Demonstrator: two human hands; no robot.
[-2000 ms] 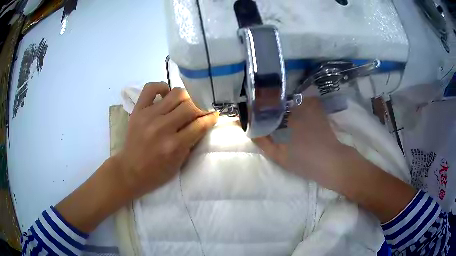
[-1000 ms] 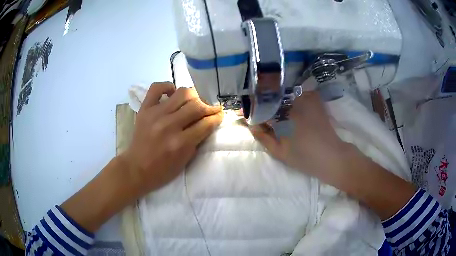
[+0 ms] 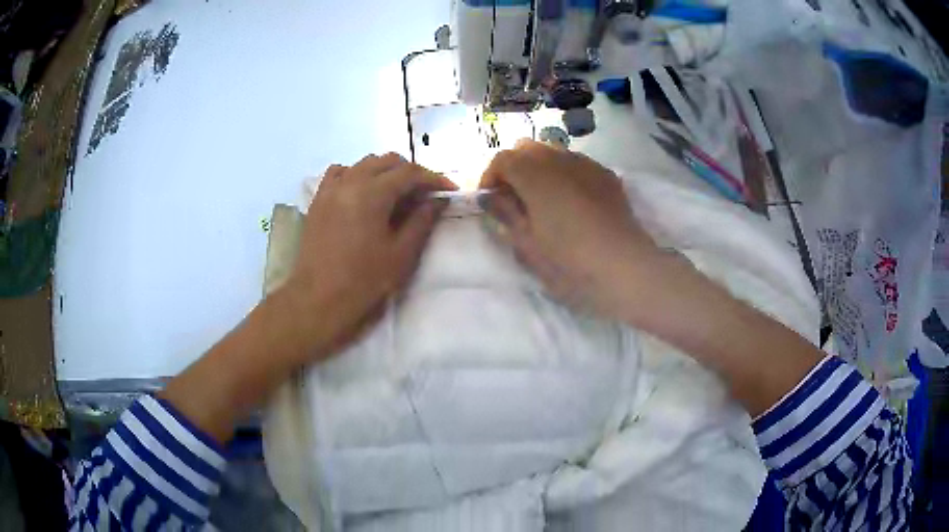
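The white quilted garment [image 3: 489, 333] lies over the table's front edge, its beige band [image 3: 283, 244] at the left. My left hand [image 3: 364, 223] and my right hand [image 3: 562, 213] pinch its top edge between thumbs and fingers, a short gap apart. The edge is just in front of the lit needle plate [image 3: 447, 140], which shows bare. The presser foot and needle area [image 3: 510, 94] of the white sewing machine [image 3: 473, 47] is beyond my fingers. The exact fold of the edge is blurred.
Pens [image 3: 708, 171] and a thin dark tool lie right of the machine. A translucent plastic bag with red print [image 3: 885, 281] is at the far right. The white table [image 3: 208, 208] has dark worn marks at the back left. Cardboard [image 3: 36, 343] lines the left side.
The view has shifted, and the machine head sits higher in the picture. The garment edge and both hands have come away from the needle toward me. My right hand has moved left, closer to my left.
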